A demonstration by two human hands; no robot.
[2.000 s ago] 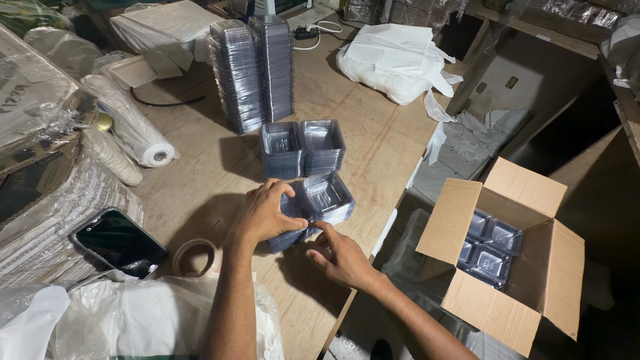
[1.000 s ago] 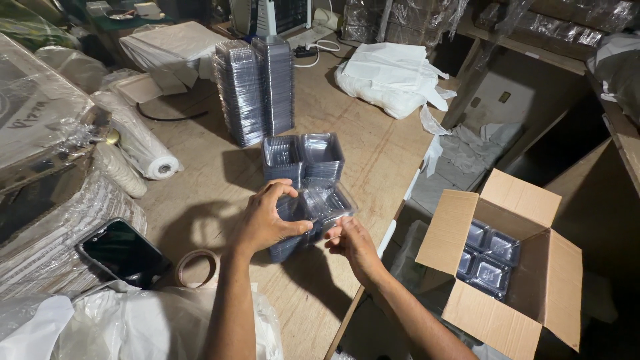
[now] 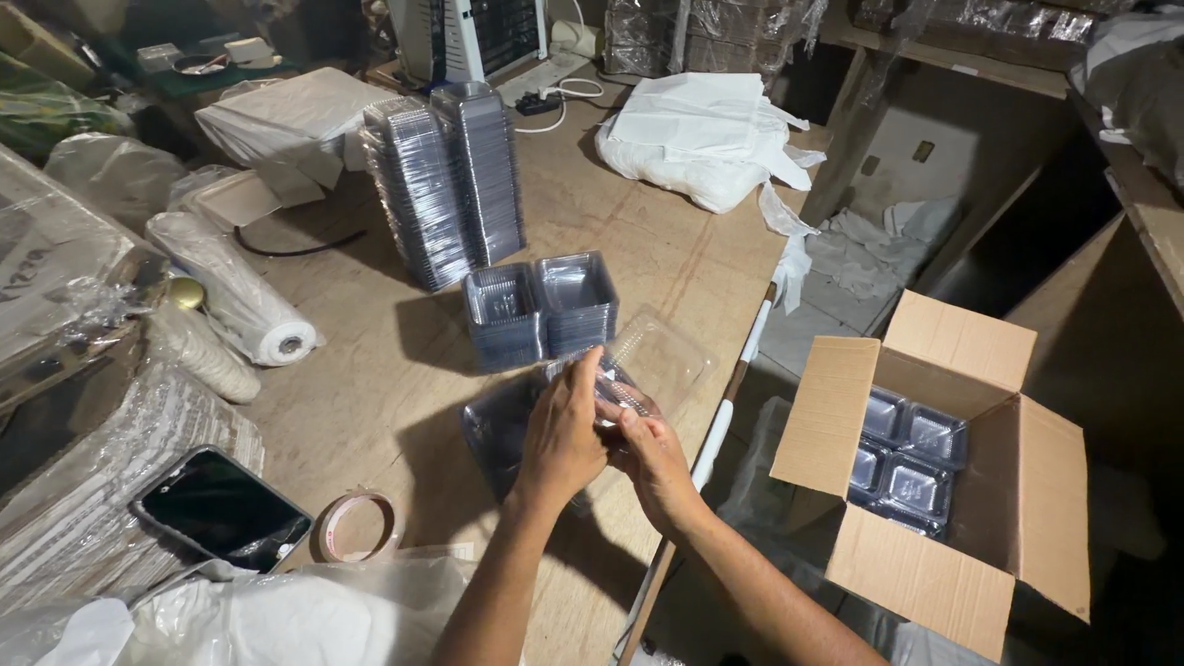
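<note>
My left hand (image 3: 569,430) and my right hand (image 3: 652,458) meet over the near part of the wooden table, both closed on a clear plastic container (image 3: 618,388). A clear hinged lid (image 3: 661,361) spreads out beyond my fingers. Dark plastic containers (image 3: 499,425) lie behind and left of my left hand, partly hidden by it. Just past my hands stand two short stacks of containers, a left one (image 3: 506,319) and a right one (image 3: 578,301). Farther back rise two tall stacks (image 3: 421,194) (image 3: 481,171) side by side.
An open cardboard box (image 3: 1050,499) holding several containers (image 3: 916,490) stands right of the table edge. A phone (image 3: 225,509), a tape roll (image 3: 359,525) and a roll of plastic film (image 3: 231,291) lie at left. White plastic bags (image 3: 689,129) rest at the back.
Both hands have come together, and the clear container between them is now tilted, its lid spread to the right. One second ago it lay flatter, on the near stack, with my hands on either side.
</note>
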